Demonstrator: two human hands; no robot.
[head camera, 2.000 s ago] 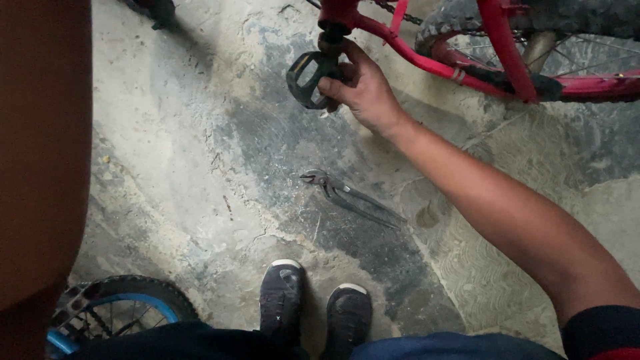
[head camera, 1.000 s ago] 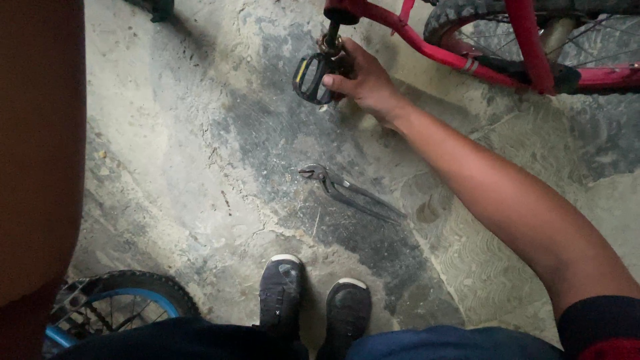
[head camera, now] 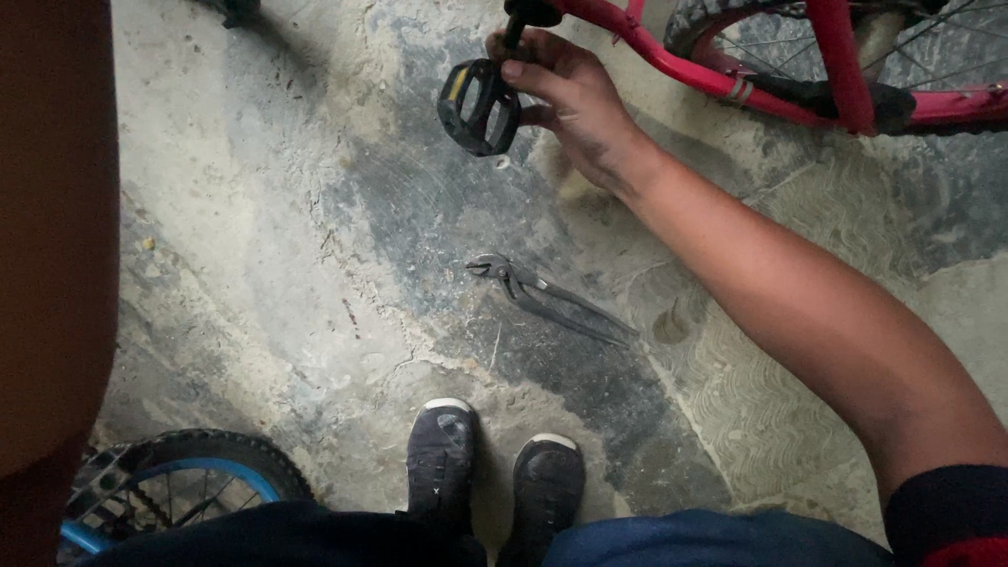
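Observation:
A black plastic bicycle pedal [head camera: 478, 109] with a yellow strip is at the upper middle, by the dark crank arm [head camera: 513, 30] of a pink-red bicycle frame [head camera: 693, 75]. My right hand [head camera: 579, 98] grips the pedal at its crank side, thumb and fingers around that end. On the floor below lies a pair of dark water pump pliers [head camera: 543, 295], jaws pointing left. My left arm fills the left edge of the view; its hand is out of sight.
The bicycle's knobby rear wheel [head camera: 685, 24] is at the top right. A blue-rimmed bicycle wheel [head camera: 213, 465] stands at the lower left. My dark shoes [head camera: 441, 465] are on the rough concrete floor [head camera: 260, 236]. A dark object [head camera: 236, 9] sits at the top edge.
The pedal's orientation has changed while my right hand stays at its crank end. The pliers lie on the floor as before.

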